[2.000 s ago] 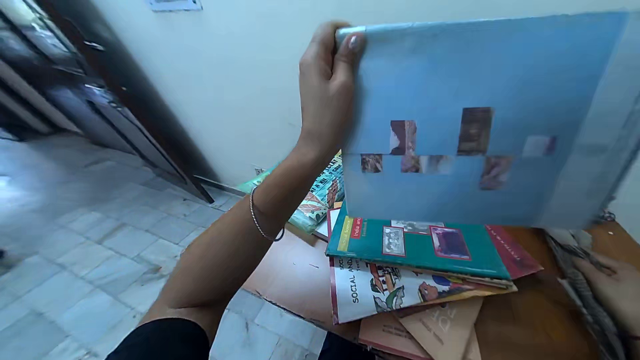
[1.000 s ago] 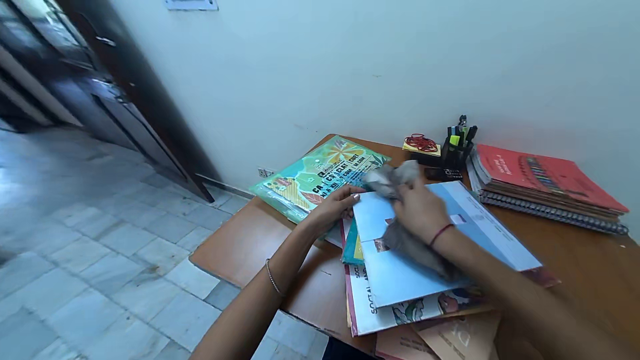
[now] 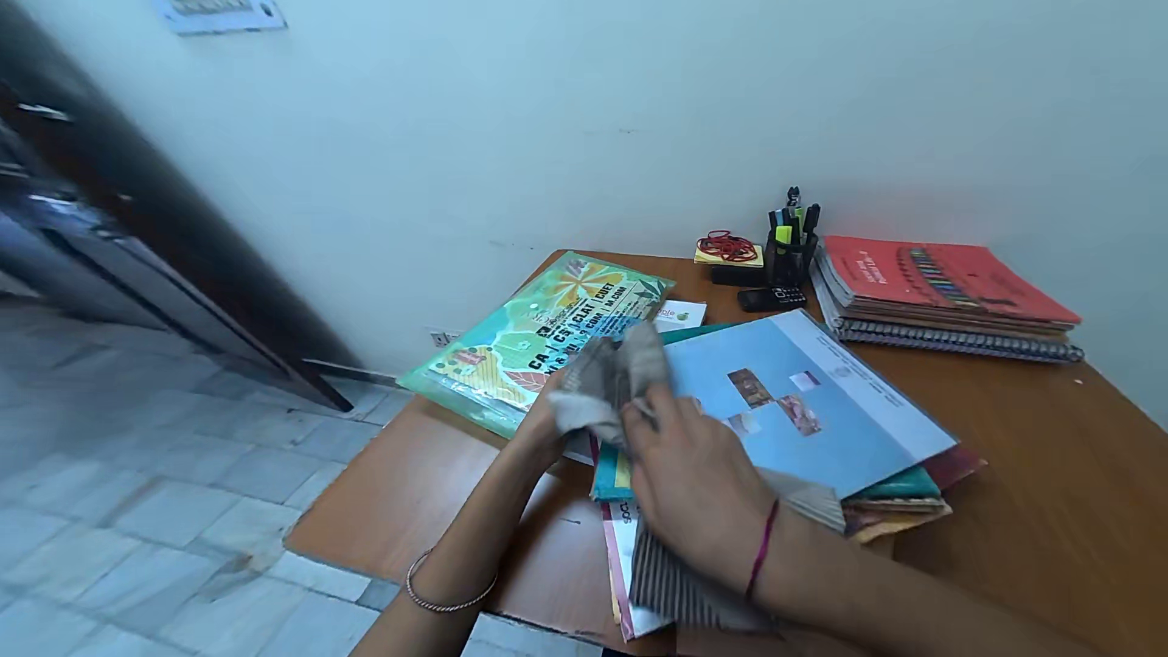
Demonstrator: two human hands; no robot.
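Observation:
My right hand (image 3: pixel 698 479), a thin red thread at its wrist, grips a grey striped cloth (image 3: pixel 611 379) over the left side of a light blue book (image 3: pixel 821 429). The cloth hangs down past my palm across the books below. My left hand (image 3: pixel 545 415), with a twisted bangle on its forearm, is at the book's left edge beside the cloth; its fingers are mostly hidden. Beneath the blue book lie a teal book (image 3: pixel 607 474) and a white-covered book (image 3: pixel 630 547) in an uneven pile. A green printed plastic bag (image 3: pixel 511 347) lies just left of the pile.
Red-topped spiral notebooks (image 3: pixel 949 283) are stacked at the back right of the wooden desk (image 3: pixel 392 493). A pen holder (image 3: pixel 789 251), a keypad phone (image 3: pixel 772 299) and red cord (image 3: pixel 727 245) on a yellow pad stand near the wall. A dark door is at left.
The blue book, held upright by my left hand two seconds ago, now lies on the pile. My right hand has come over it with the cloth, and the cloth has shifted toward its left edge.

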